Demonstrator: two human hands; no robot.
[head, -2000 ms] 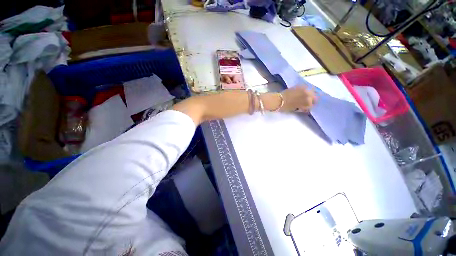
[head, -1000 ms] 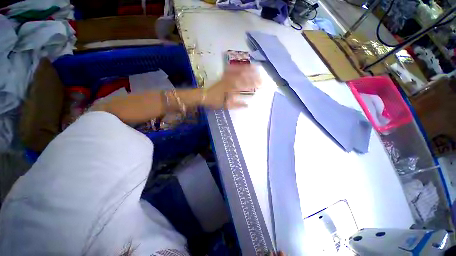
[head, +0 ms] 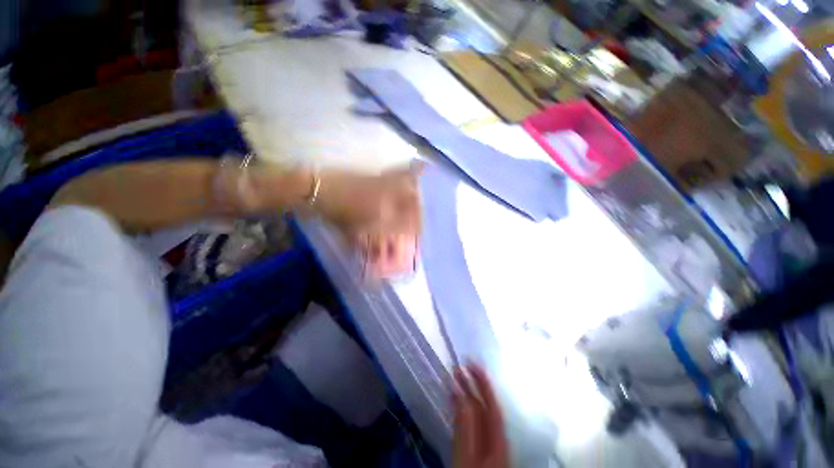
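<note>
A long light blue-grey strip runs down the white table towards the machine. My right hand enters at the bottom edge, cut off, its extended fingers resting at the strip's near end. My left hand is blurred beside the strip's upper part, over the table's front edge. A pinkish-white patch at its fingers looks like the smartphone, mostly hidden and blurred. A stack of similar strips lies farther back.
The white machine head with a blue stripe stands at lower right, near strong lamp glare. A pink basket and brown cardboard lie along the far side. A blue crate is below the table edge. A dark blurred shape is at right.
The view has swung right. A single strip now lies apart from the stack. My left hand went from the stack to the phone, which has left its place. My right hand has come into view.
</note>
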